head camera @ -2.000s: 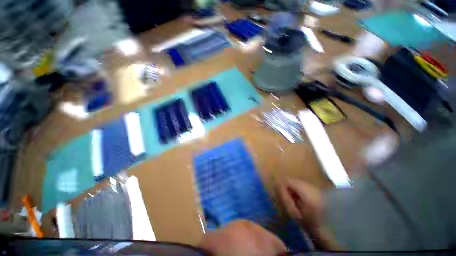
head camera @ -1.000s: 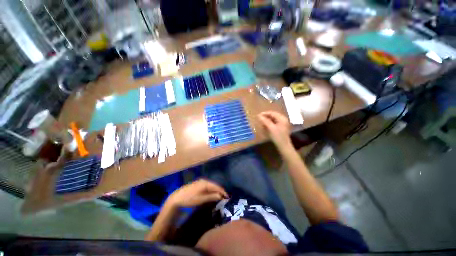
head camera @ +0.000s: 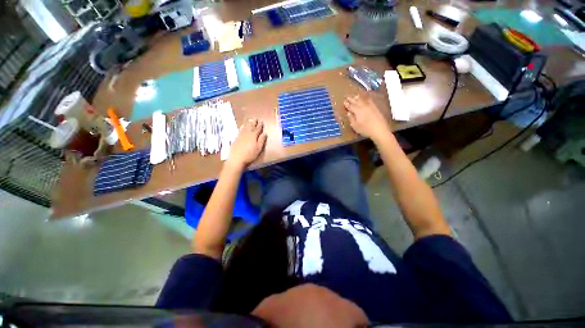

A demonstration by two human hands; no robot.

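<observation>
The bright blue solar cell array (head camera: 309,115) with pale parallel lines lies on the bench in front of me. A small dark tool (head camera: 287,136) is at its lower left corner. My left hand (head camera: 247,142) rests on the bench left of the array, fingers apart, with nothing seen in it. It is beside the spread of silver tabbing ribbon (head camera: 195,130). My right hand (head camera: 364,115) rests on the bench just right of the array, fingers apart and empty as far as I see. Short silver ribbon pieces (head camera: 365,78) lie behind it, beside a white strip (head camera: 397,96).
Dark cell groups (head camera: 265,66) and a white-edged cell string (head camera: 215,80) lie on the green mat (head camera: 170,88). Stacked cells (head camera: 122,172), an orange tool (head camera: 119,130) and cups (head camera: 75,106) are left. A grey machine (head camera: 373,32), sponge stand (head camera: 408,72) and black station (head camera: 507,56) are right.
My left hand has moved up from my lap onto the bench. My right hand has lowered to the bench beside the array. The view has steadied and shifted.
</observation>
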